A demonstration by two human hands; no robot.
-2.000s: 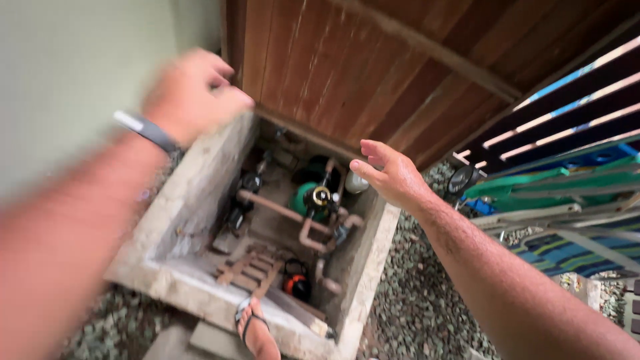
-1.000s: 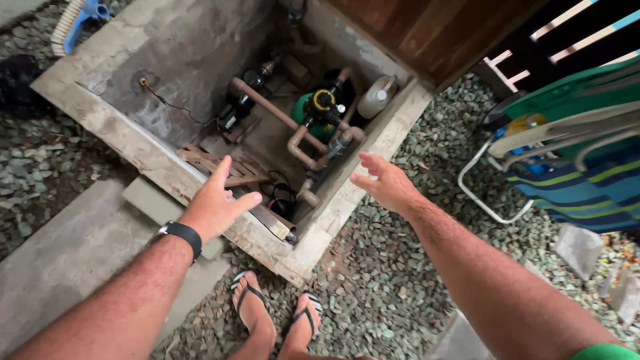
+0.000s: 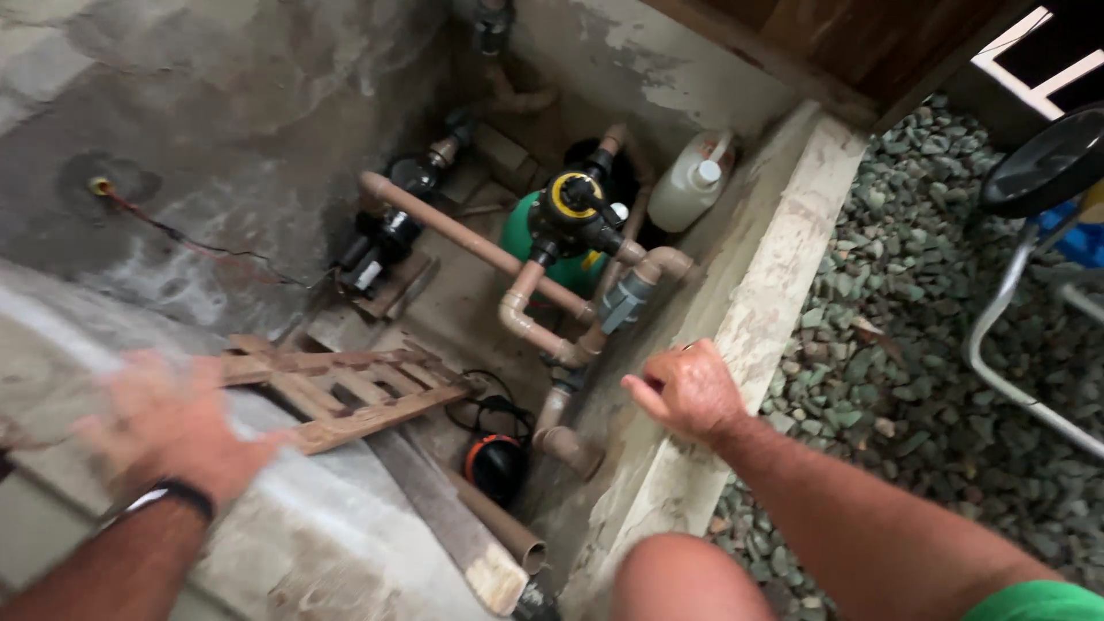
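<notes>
My left hand (image 3: 177,427), blurred and with fingers spread, is over the near concrete rim, beside a small wooden ladder-like frame (image 3: 345,388); it holds nothing that I can see. My right hand (image 3: 690,388) is at the right rim (image 3: 776,267) of the pit, its fingers curled; whether it touches the rim or holds anything is unclear. Down in the pit stands a green filter tank (image 3: 522,228) with a black multiport valve (image 3: 576,197) on top, joined to brown PVC pipes (image 3: 466,237). A black pump (image 3: 384,241) is left of it, a white plastic jug (image 3: 687,185) to its right.
A wooden board (image 3: 448,517) and a loose brown pipe (image 3: 500,526) lean at the near corner beside a black and orange round object (image 3: 496,466). Wires (image 3: 198,246) come from the left wall. Gravel (image 3: 828,414) and a metal chair frame (image 3: 992,345) are at right.
The view has moved much closer to the pit. My right hand's fingers, apart one second ago, are now curled at the rim. A bent knee now shows at the bottom, where both feet were visible before.
</notes>
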